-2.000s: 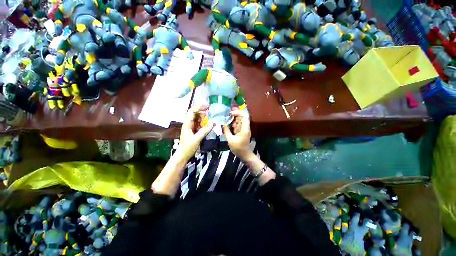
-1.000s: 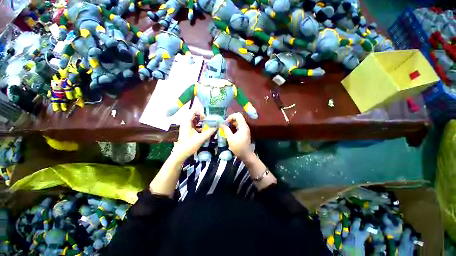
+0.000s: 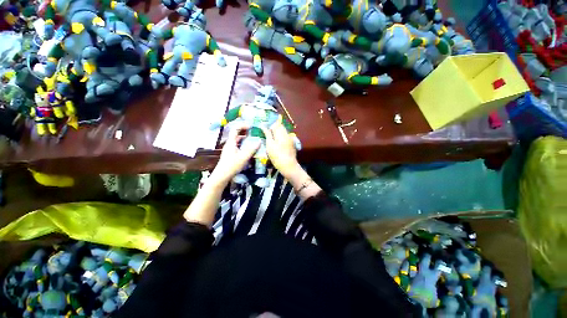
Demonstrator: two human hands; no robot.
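Note:
A grey-blue plush figure (image 3: 263, 115) with green and yellow arm bands lies at the table's front edge, head away from me, legs hanging over my striped lap. My left hand (image 3: 235, 151) holds its body from the left. My right hand (image 3: 281, 146) holds its body from the right. The fingers of both hands rest on the middle of the body and cover part of it. A thin yellow-tan stick (image 3: 285, 109) lies on the table beside the head.
White paper sheets (image 3: 198, 109) lie left of the figure. Dark snips (image 3: 336, 117) lie to the right. Beyond them is a yellow box (image 3: 467, 90). Heaped plush figures (image 3: 367, 37) line the far side. Open cartons of figures (image 3: 444, 273) stand below at both sides.
The figure was face-down or turned, then lay with arms spread; now both hands have moved up onto its body. The stick beside the head has come into view. The whole view has shifted slightly.

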